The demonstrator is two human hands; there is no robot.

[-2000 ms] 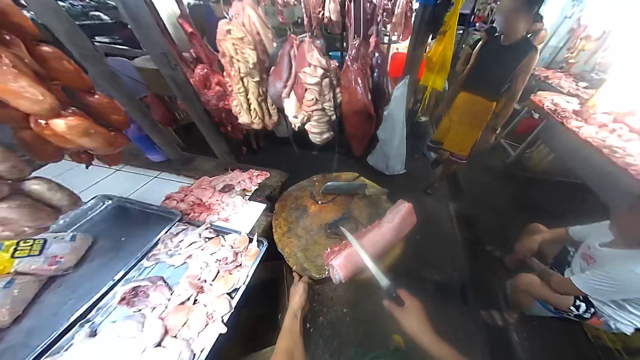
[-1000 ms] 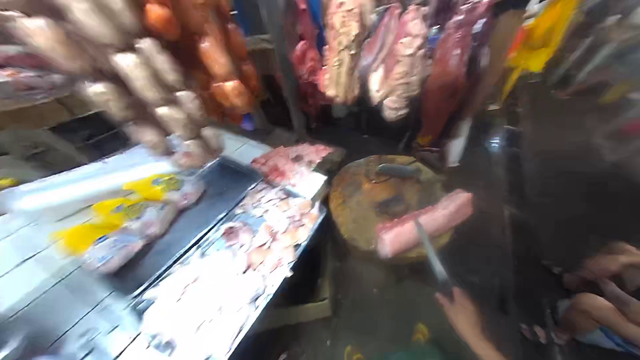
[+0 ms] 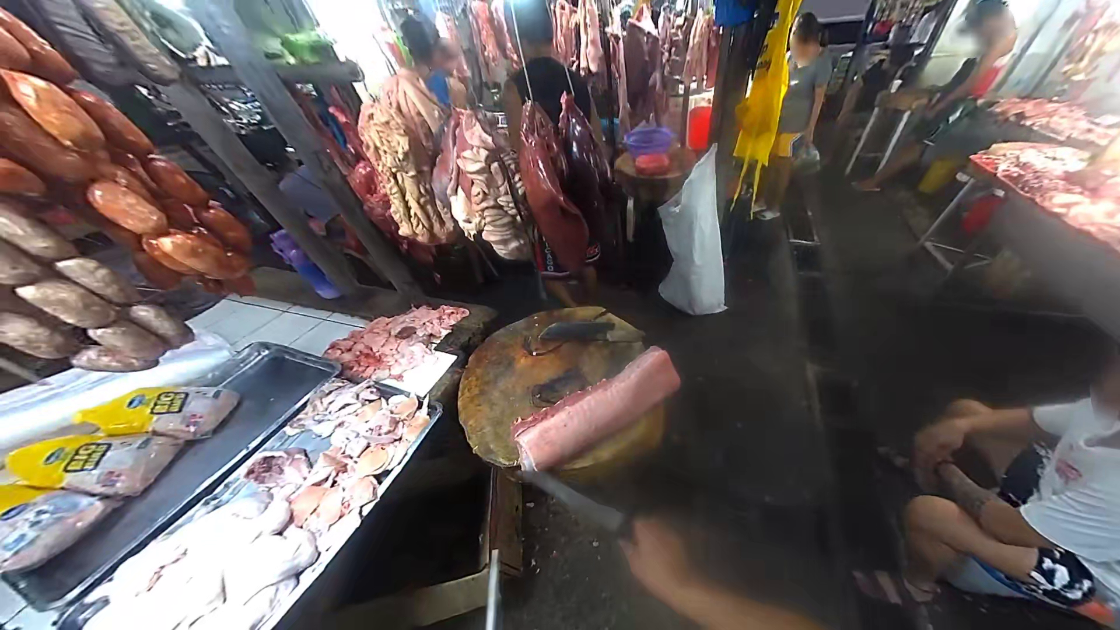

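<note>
My right hand (image 3: 656, 547) is closed around the handle of a knife (image 3: 577, 500), blurred, its blade pointing up and left toward the near end of a long slab of pale pink meat (image 3: 599, 411). That slab lies slantwise across a round wooden chopping block (image 3: 494, 394), overhanging its right side. Near the block's far edge rests a dark, flat cleaver-like tool (image 3: 577, 332), and a small dark thing (image 3: 556, 389) lies beside the slab. My left hand is out of view.
Left stand trays of chicken pieces (image 3: 350, 472) and packaged meat (image 3: 131, 437). Sausages (image 3: 122, 206) hang above them. Entrails and organs (image 3: 551, 184) hang beyond the block, near a white sack (image 3: 696, 245). A person (image 3: 1050, 490) sits at right; others stand farther back.
My left hand, at the block's near edge two seconds ago, has left the view. The knife, earlier over or against the slab, has its blade lower, by the slab's near end.
</note>
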